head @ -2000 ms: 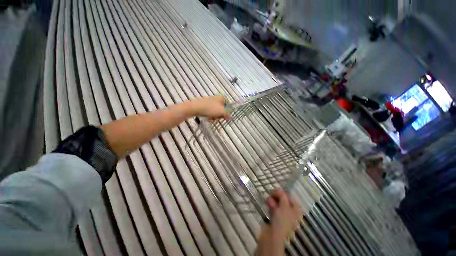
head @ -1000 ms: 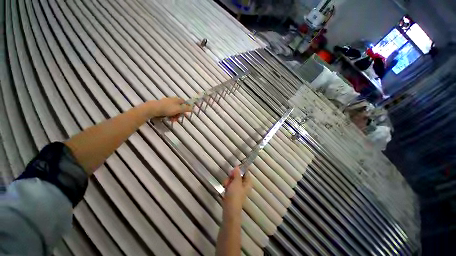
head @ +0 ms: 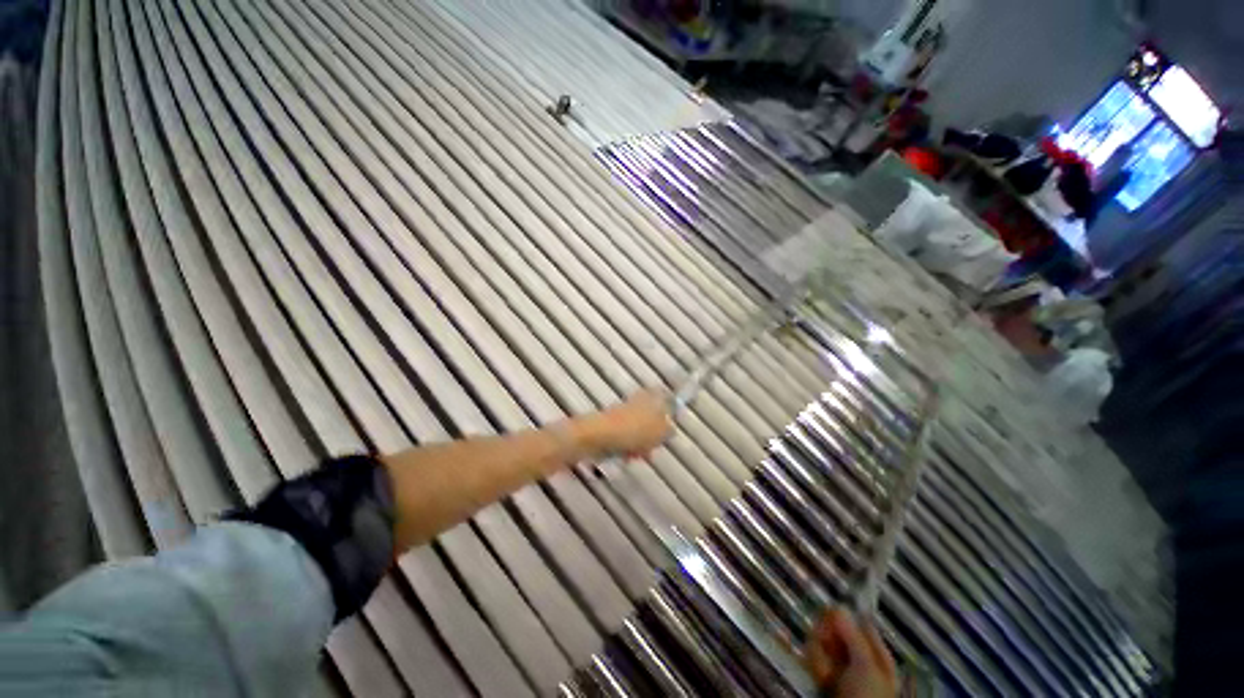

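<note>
A silver rectangular frame [head: 737,596] lies slanted over the border between pale strips [head: 450,314] and bare shiny tubes [head: 805,511]. My left hand [head: 639,424] is closed on its far left corner, with the arm reaching across the strips. My right hand [head: 849,657] holds its near right corner at the bottom of the view, partly cut off by the picture's edge. The frame is blurred, and its teeth cannot be made out.
A small metal clip [head: 561,107] sits on the strips near a whiter section [head: 600,75]. A grey floor [head: 1044,471] lies beyond the tubes. White bags [head: 941,229], red items and a bright window [head: 1126,143] are at the upper right.
Both hands and the frame have moved right and nearer, from over the pale strips to over the bare tubes. The pale strips' ends now lie farther left, with more tubes bare.
</note>
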